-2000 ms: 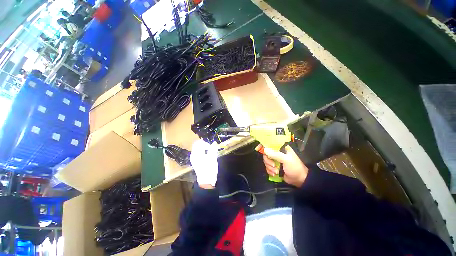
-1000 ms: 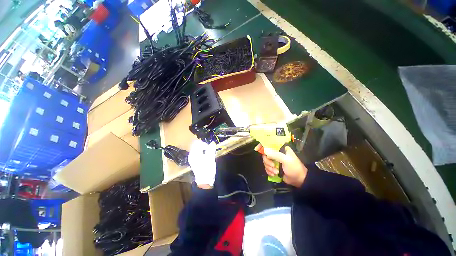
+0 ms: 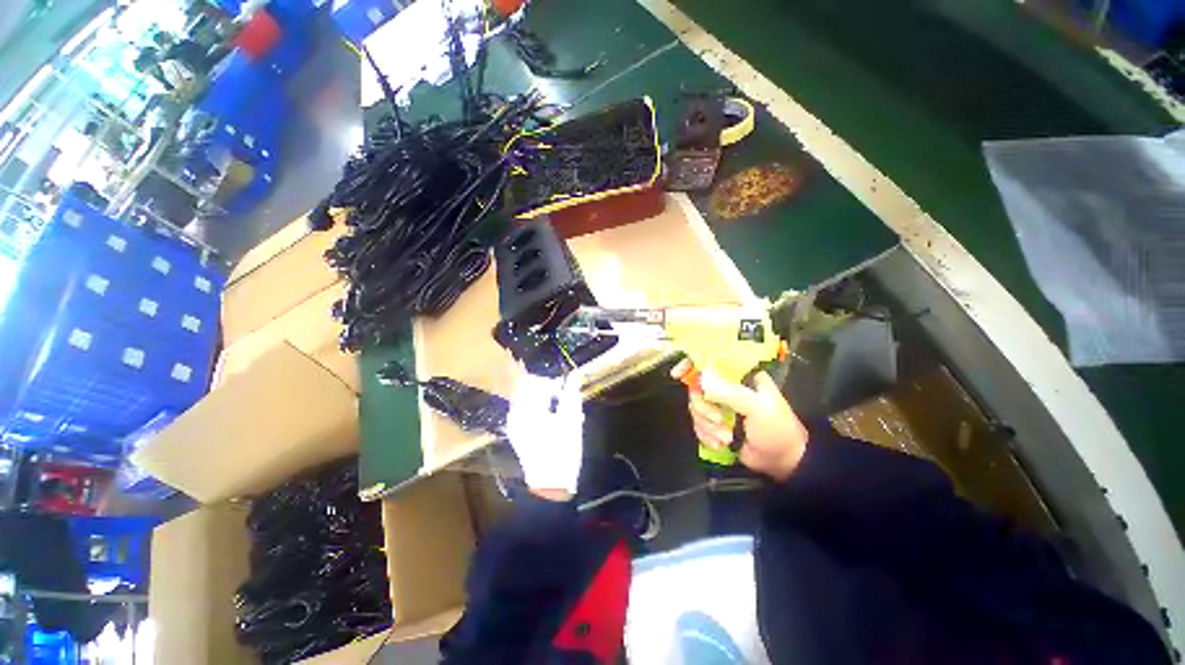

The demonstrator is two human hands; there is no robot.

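Note:
A black housing (image 3: 537, 276) with a row of round openings lies on the pale tray (image 3: 650, 266). My right hand (image 3: 754, 422), bare, is shut on the yellow-green soldering gun (image 3: 721, 340). Its long metal nose points left to the near end of the housing, where dark parts and thin wires show. My left hand (image 3: 546, 435), in a white glove, is at that same near end, just below the gun's tip. Its fingertips are blurred, so I cannot tell what they hold. A small bundled black cord (image 3: 465, 404) lies to its left on the tray.
A heap of black cords (image 3: 416, 221) lies behind left. A dark red parts bin (image 3: 611, 212) stands behind the housing, with a small dark stand (image 3: 695, 140) and brown-gold scraps (image 3: 756, 190) to its right. An open carton (image 3: 198, 578) of cords is lower left. A pale sheet (image 3: 1098, 247) lies on the green belt.
The gun's body has shifted slightly right and up, and its nose lies more level. My gloved left hand has moved a little right. The pale sheet on the belt has moved left in the view.

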